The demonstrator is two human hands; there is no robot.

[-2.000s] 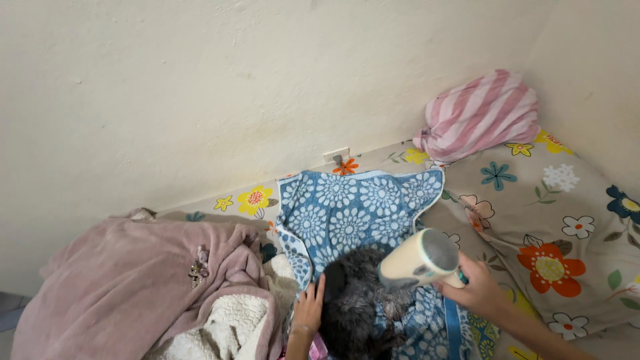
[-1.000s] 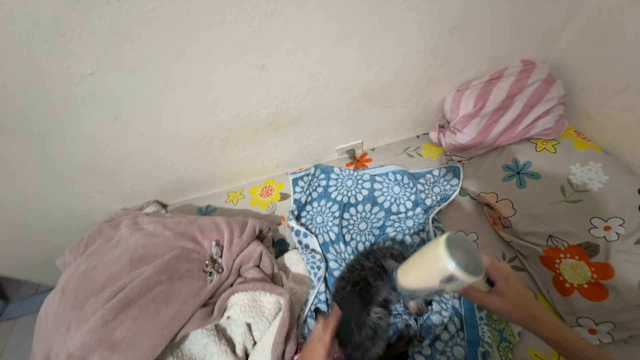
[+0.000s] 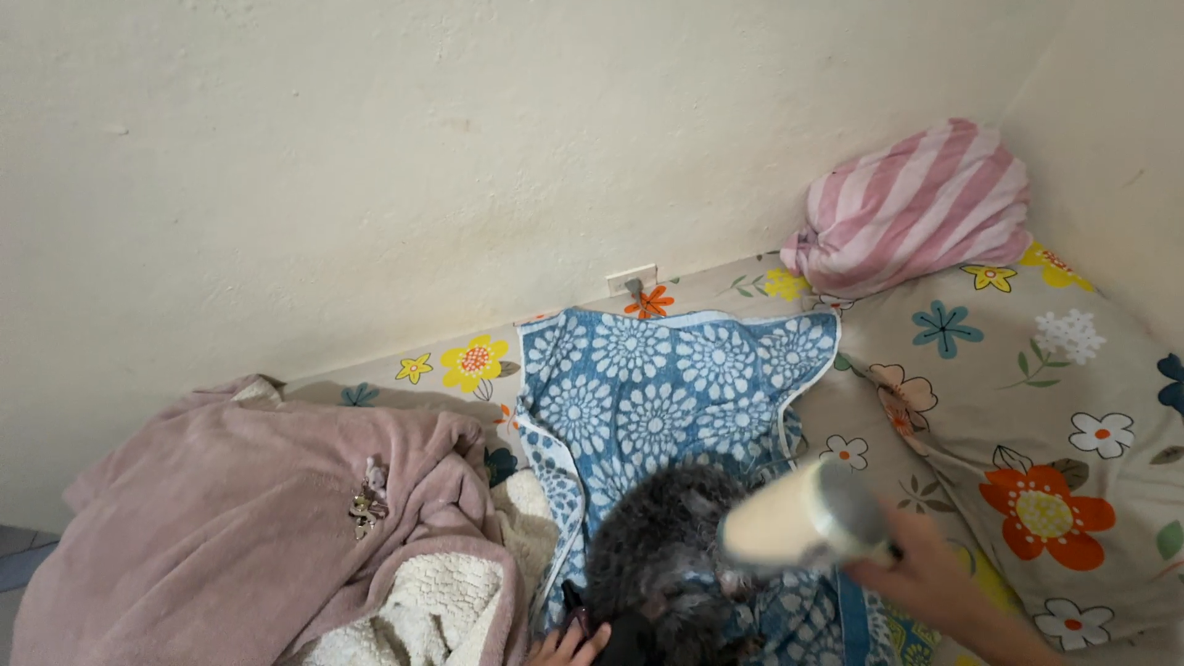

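Observation:
A hair dryer with a cream barrel (image 3: 786, 523) is gripped by my right hand (image 3: 925, 573), its nozzle pointing left at a curly-haired dark grey animal, apparently a small dog (image 3: 661, 536). The animal lies on a blue towel with white flower patterns (image 3: 652, 407). At the bottom edge, my left hand (image 3: 569, 645) is beside the animal, its fingers at a dark handled tool (image 3: 575, 606), perhaps a grooming brush. Most of that hand and the tool's far end are cut off or hidden. The dryer and right hand are blurred.
A mauve fleece blanket (image 3: 222, 527) with white lining is heaped at left, with small metallic trinkets (image 3: 368, 504) on it. A pink striped bundle (image 3: 925, 208) sits by the wall. Floral bedding (image 3: 1017, 425) spreads at right; a wall outlet (image 3: 632, 280) holds a plug.
My left hand has moved down to the lower edge, away from the animal's side where it rested two seconds ago. The dryer stays over the animal in my right hand.

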